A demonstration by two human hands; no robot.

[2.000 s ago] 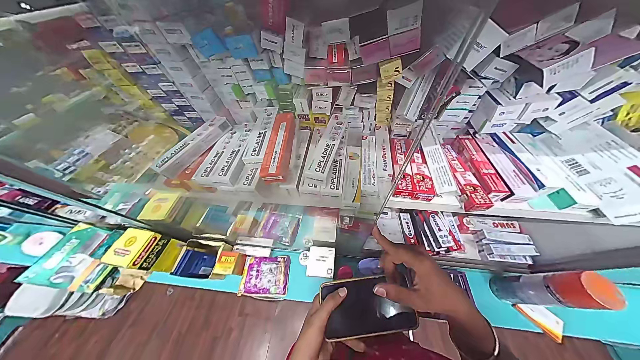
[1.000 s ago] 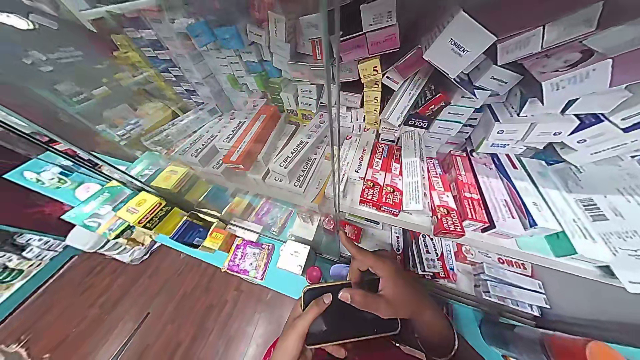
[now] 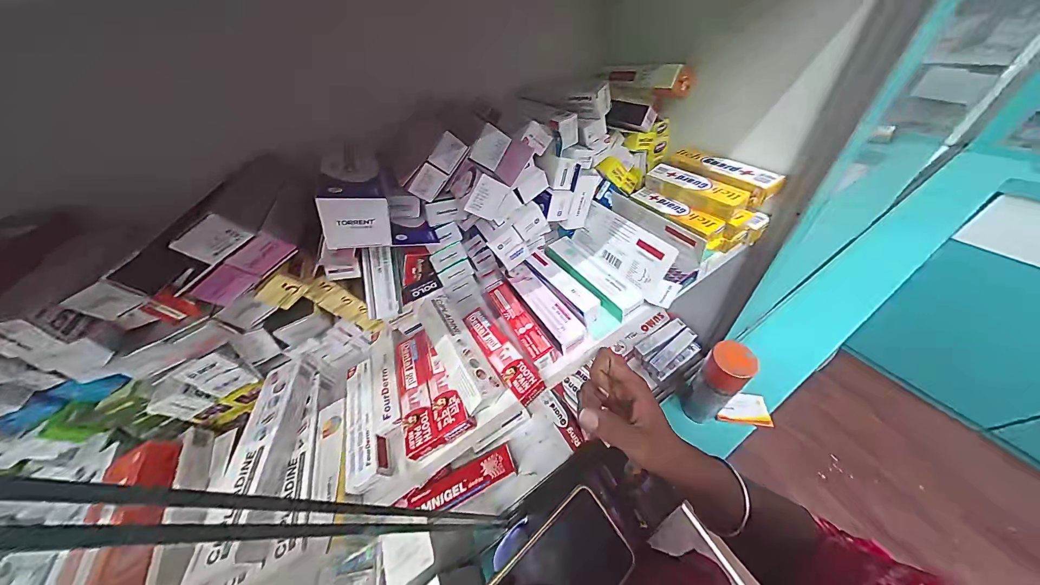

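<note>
My right hand (image 3: 621, 406), with a bangle at the wrist, is raised at the shelf's lower edge with its fingers curled. It is beside the Ring Guard cartons (image 3: 566, 416) and the red-and-white dental gel cartons (image 3: 504, 349); whether it touches or holds anything cannot be told. Below it, a smartphone with a dark screen (image 3: 573, 543) lies tilted at the bottom edge. My left hand is out of sight, so what holds the phone is hidden. A white card or booklet (image 3: 691, 540) stands right of the phone.
Medicine cartons crowd the shelf, with yellow Itch Guard cartons (image 3: 699, 191) at its right end and Cipladine cartons (image 3: 260, 455) at lower left. A container with an orange lid (image 3: 723, 378) stands on the turquoise ledge (image 3: 780, 357). Dark glass-panel edges (image 3: 244, 512) cross the lower left.
My right hand has left the phone and moved up to the cartons. My left hand, on the phone before, is out of view. The view has swung right.
</note>
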